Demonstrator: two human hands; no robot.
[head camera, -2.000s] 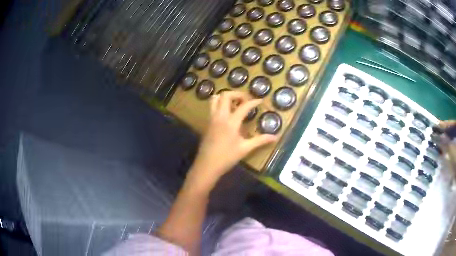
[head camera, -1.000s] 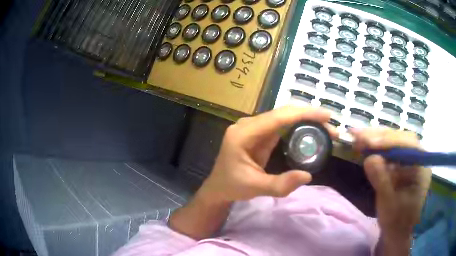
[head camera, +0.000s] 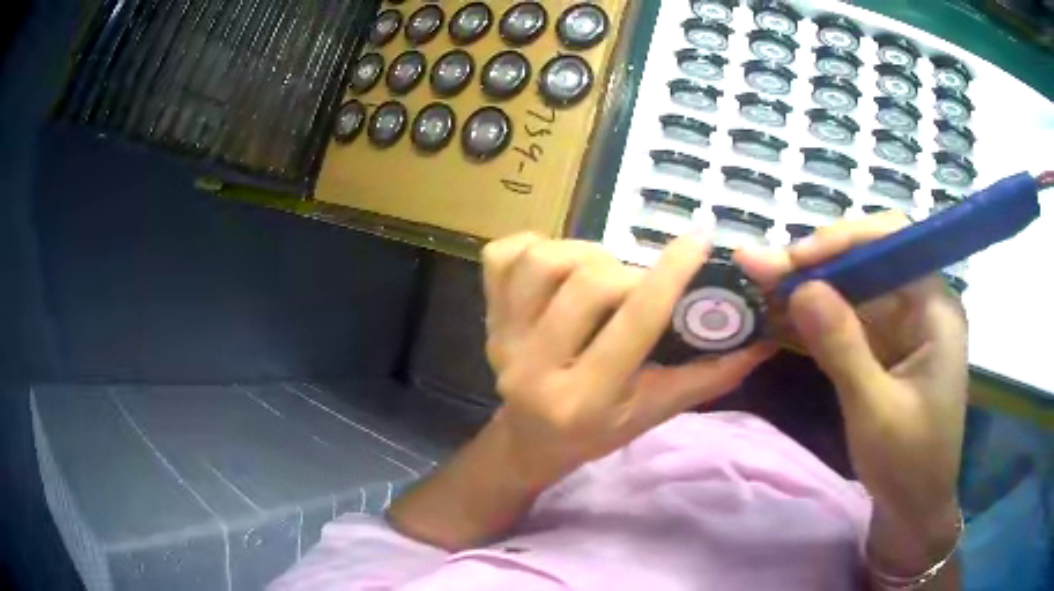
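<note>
My left hand (head camera: 578, 335) holds a round black-rimmed component (head camera: 714, 319) by its edge, above the bench's front edge. The component's face with pale concentric rings is turned up toward me. My right hand (head camera: 896, 346) grips a blue pen-shaped tool (head camera: 925, 245), with a red cord at its rear end. The tool's front end is at the component's right edge; its tip is hidden by the fingers. A brown cardboard sheet (head camera: 462, 202) bears rows of components lying flat. A white tray (head camera: 1011, 271) holds rows of similar components standing tilted.
A dark, shiny, ribbed pile (head camera: 202, 75) lies left of the cardboard. Yellow tape (head camera: 347, 216) runs along the bench's front edge. A large grey box (head camera: 231, 462) with pale lines is below at the left. Green mat (head camera: 1003, 40) shows behind the white tray.
The component went from the cardboard to above the front edge, then was turned from its silver domed face to its ringed face. The blue tool has moved in to its edge.
</note>
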